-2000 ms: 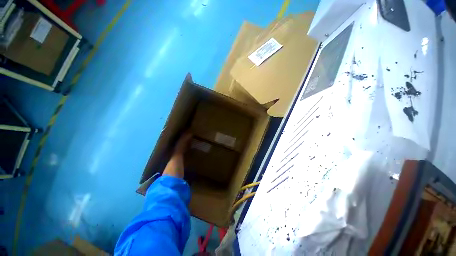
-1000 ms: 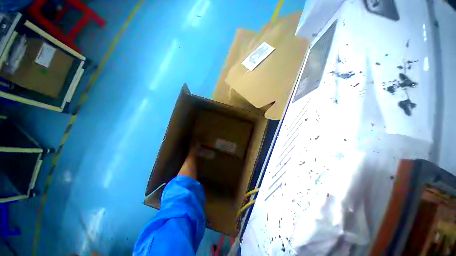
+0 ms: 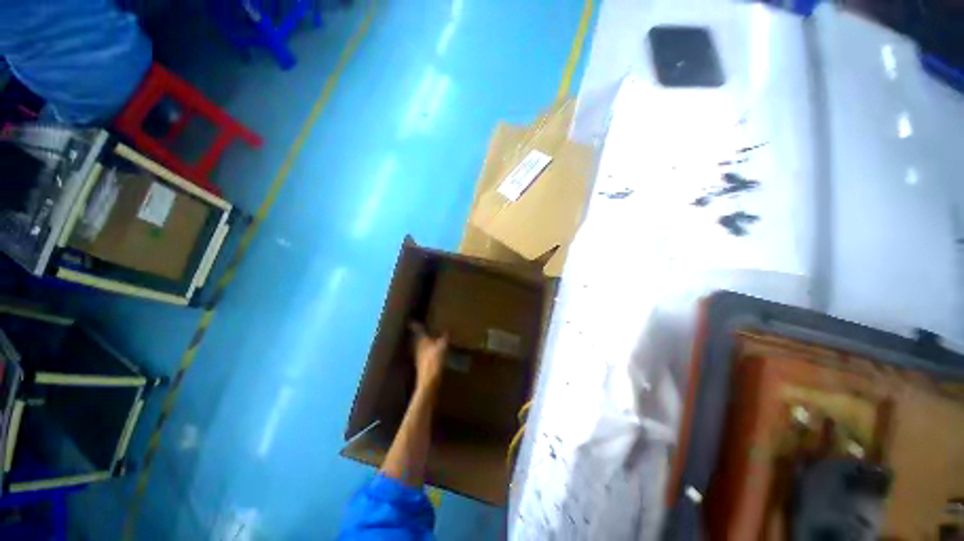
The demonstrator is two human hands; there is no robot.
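A deep open brown carton (image 3: 383, 365) stands on the blue floor at centre, left of the white machine table. Flat brown boxes (image 3: 481, 301) with white labels lie inside it. My left hand (image 3: 428, 351), bare below a blue sleeve, reaches into the carton from the bottom of the picture. It is over the left part of the boxes, small and blurred. Its fingers look apart and no held thing shows. Whether the fingertips touch a box cannot be told. My right hand is not in view.
The white, black-spotted machine table (image 3: 634, 285) fills the right side. The orange-brown fixture plate (image 3: 930, 433), in its dark frame, is cut off at lower right. Flattened cardboard (image 3: 539, 217) lies behind the carton. Carts (image 3: 143, 227), a red stool (image 3: 185, 122) and a person's blue clothing (image 3: 79, 53) are at left.
The view has swung right, bringing more of the fixture plate in. The carton sits lower in the picture. My left hand remains in the carton, its forearm more bare and its fingers more visible.
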